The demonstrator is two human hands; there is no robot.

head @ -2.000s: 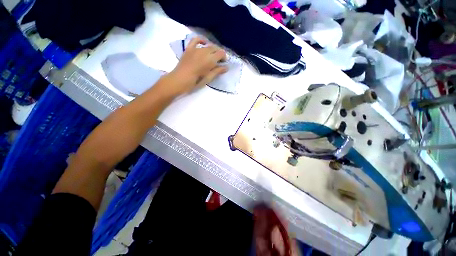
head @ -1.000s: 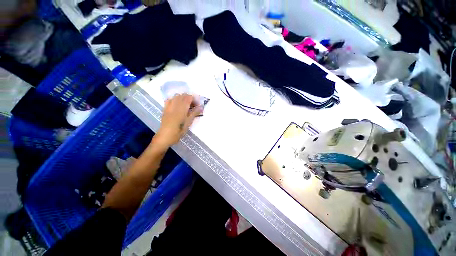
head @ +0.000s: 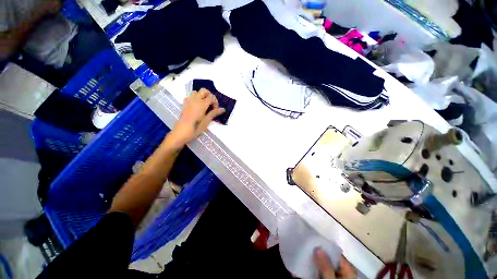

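Observation:
My left hand (head: pixel 197 113) is at the table's front edge with its fingers on a small dark piece (head: pixel 224 109) lying on the white table. The fingertips pinch it near its near side. My right hand (head: pixel 333 265) is cut off by the bottom edge and holds a light grey pocket piece (head: pixel 305 248) over the front edge. More pale pocket pieces with a thin dark edge (head: pixel 279 93) lie on the table between the small dark piece and the dark panels. The sewing machine (head: pixel 389 144) stands at the right, with nothing under its head that I can make out.
Dark stacked panels (head: pixel 310 62) lie along the far side, with another dark pile (head: pixel 171 32) at the far left. Red-handled scissors (head: pixel 402 253) rest on the machine bed. Blue crates (head: pixel 98 180) stand below the front edge. White scraps (head: pixel 474 76) lie behind the machine.
My left hand has moved from the pale pieces toward the front left, and a small dark piece now shows under it. My right hand has come into clear view with a grey piece. The scissors now show fully.

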